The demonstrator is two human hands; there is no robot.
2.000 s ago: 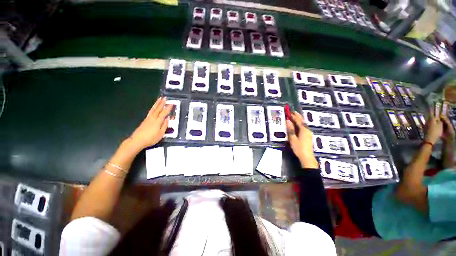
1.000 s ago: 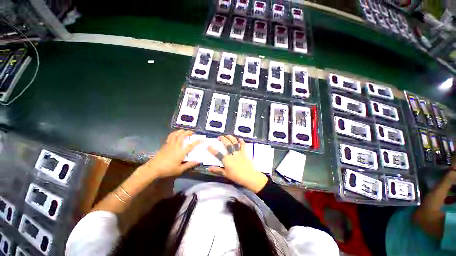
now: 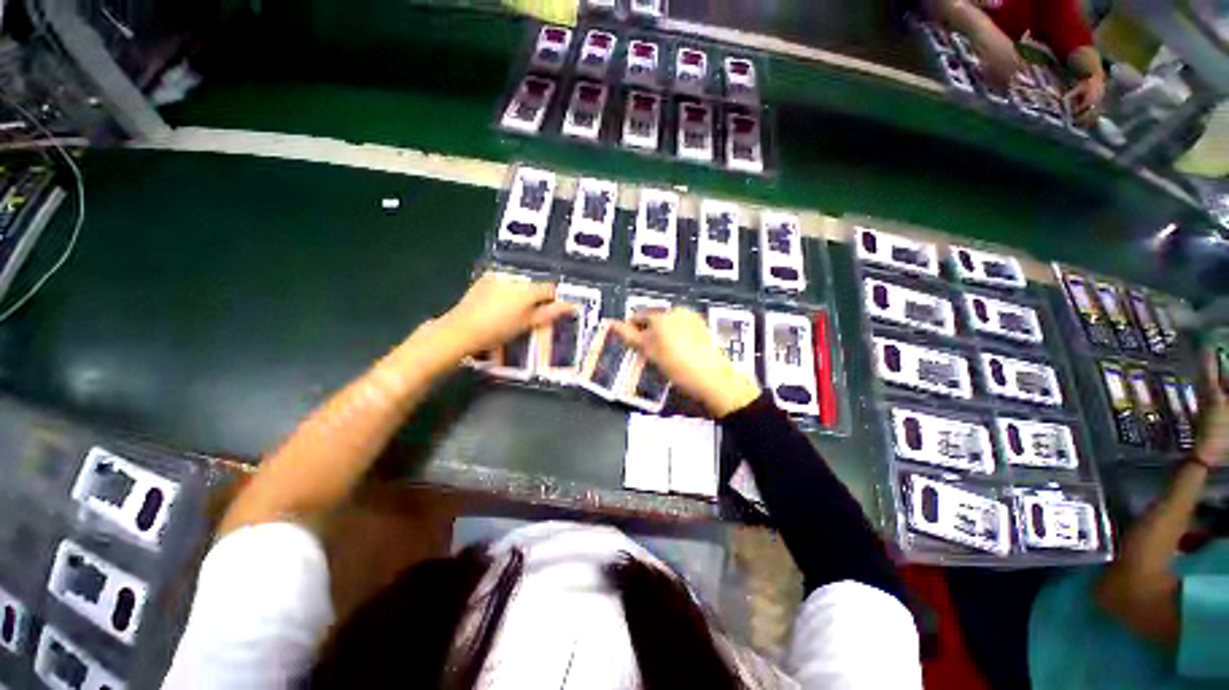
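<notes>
A clear tray (image 3: 825,299) holds two rows of white face-down phones (image 3: 655,229) with dark ovals. My left hand (image 3: 512,310) is over the front row's left end, fingers closed on flat phone-sized pieces (image 3: 561,353) with pale edges and dark middles. My right hand (image 3: 681,353) pinches similar tilted pieces (image 3: 609,359) beside them. The pieces and hands partly cover the front-row phones. A red stick (image 3: 825,367) lies at the tray's right end. Blank white slips (image 3: 650,453) lie in front of the tray, partly beside my right sleeve.
A full tray (image 3: 954,353) adjoins on the right, with another of dark-faced phones (image 3: 1113,317) beyond. One tray (image 3: 640,119) is on the belt, another (image 3: 101,586) at lower left. A worker's arm (image 3: 1162,519) is at right; another worker's hands (image 3: 1000,57) are at upper right.
My hands have moved up from the slip row to the tray's front row. Several slips have left the bench, and pieces with dark middles now show in my hands.
</notes>
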